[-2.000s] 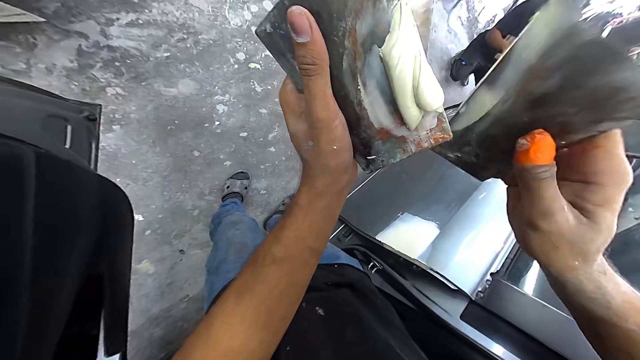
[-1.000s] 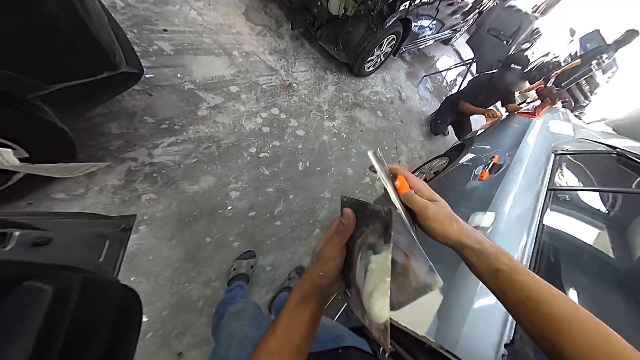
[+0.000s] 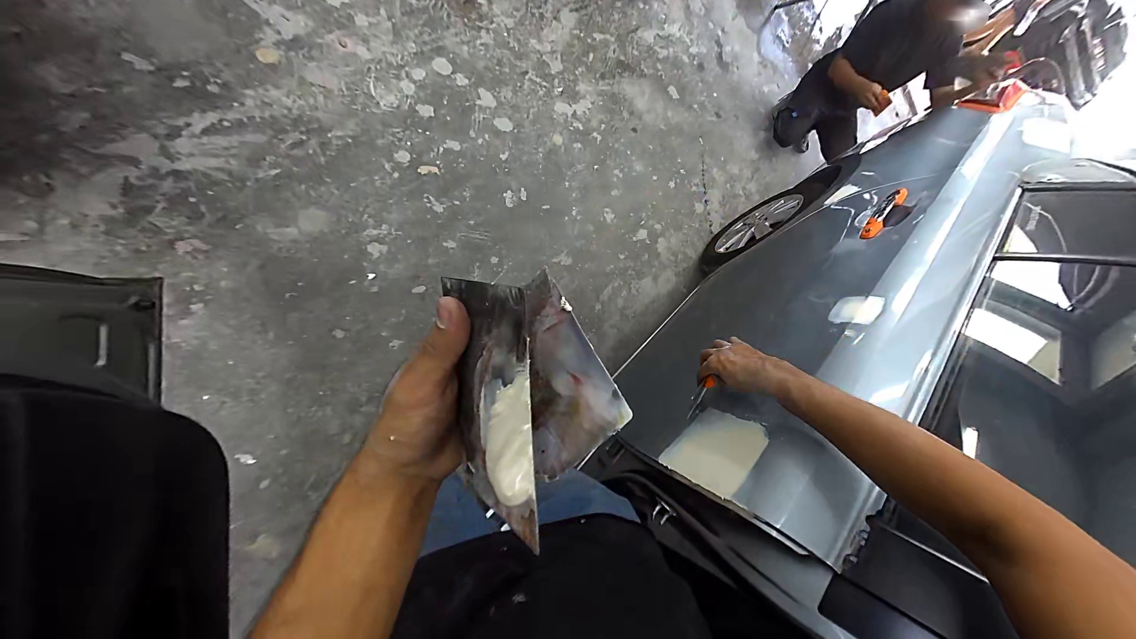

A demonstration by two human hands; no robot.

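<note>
My left hand (image 3: 426, 399) grips a filler-stained metal mixing plate (image 3: 497, 355), thumb on its top edge. A cream mound of body filler (image 3: 510, 444) lies on the plate, and a second stained panel (image 3: 572, 382) angles out behind it. My right hand (image 3: 737, 366) is at the grey car door (image 3: 799, 311), closed on a spreader (image 3: 700, 399) with an orange part, seen nearly edge-on. Just beside the spreader, a cream filler patch (image 3: 717, 451) covers part of the door near its edge. A smaller pale patch (image 3: 856, 310) shows farther along the car's side.
An orange-and-black door handle (image 3: 884, 214) stands out from the car side. Beyond the wheel (image 3: 759, 224), a co-worker (image 3: 887, 62) leans at the car's far end. A dark car part (image 3: 80, 337) is at the left, over the speckled concrete floor (image 3: 311, 177).
My right hand has moved away from the mixing plate to the car door, with the spreader in it. My left hand still holds the plate with filler. The view has shifted.
</note>
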